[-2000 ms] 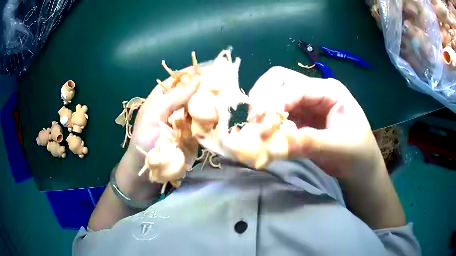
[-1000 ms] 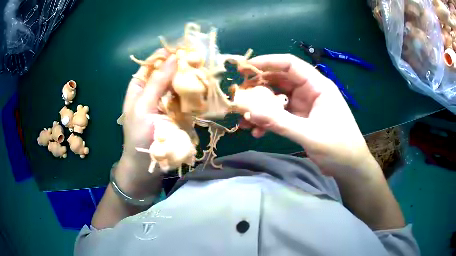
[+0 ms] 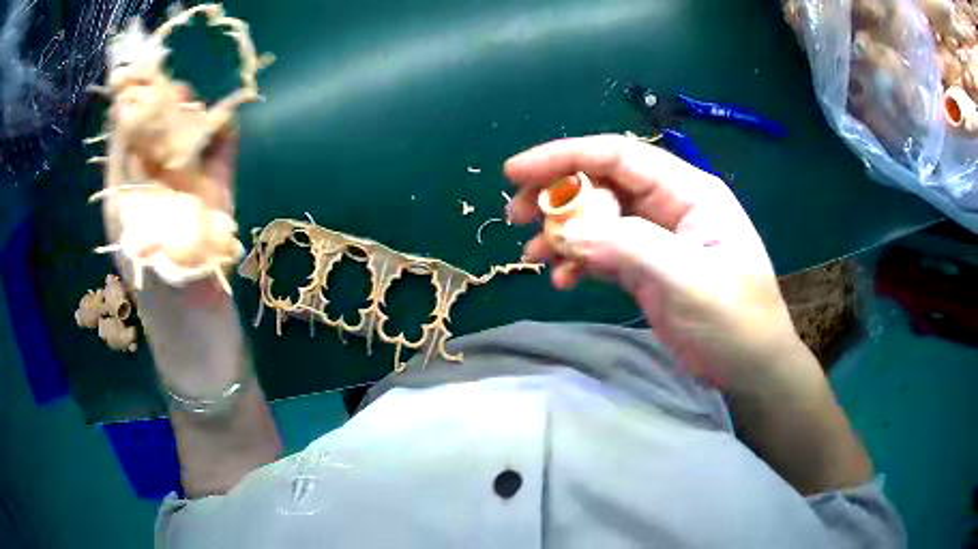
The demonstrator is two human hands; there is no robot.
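My left hand (image 3: 220,161), partly hidden and blurred, holds a peach molded sheet (image 3: 172,220) of joined figure parts at the upper left. An empty ring of webbing sticks up from the sheet's top. My right hand (image 3: 686,241) holds one loose figure part (image 3: 579,209) between thumb and fingers, its round orange opening facing up. A flat runner frame (image 3: 365,257) with several empty holes lies on the table between my hands. Blue-handled side cutters (image 3: 697,113) lie on the table beyond my right hand, their lower handle partly hidden by it.
Loose figure parts (image 3: 110,311) lie at the table's left, partly covered by my left arm. Small trimmed scraps (image 3: 468,207) lie mid-table. A clear bag of figure parts (image 3: 885,86) is at upper right, dark crumpled film (image 3: 48,91) at upper left. The green table's (image 3: 429,97) front edge is near my shirt.
My left hand has moved up and left with the sheet. My right hand now holds a single figure part apart from the sheet. The runner frame on the table is now uncovered.
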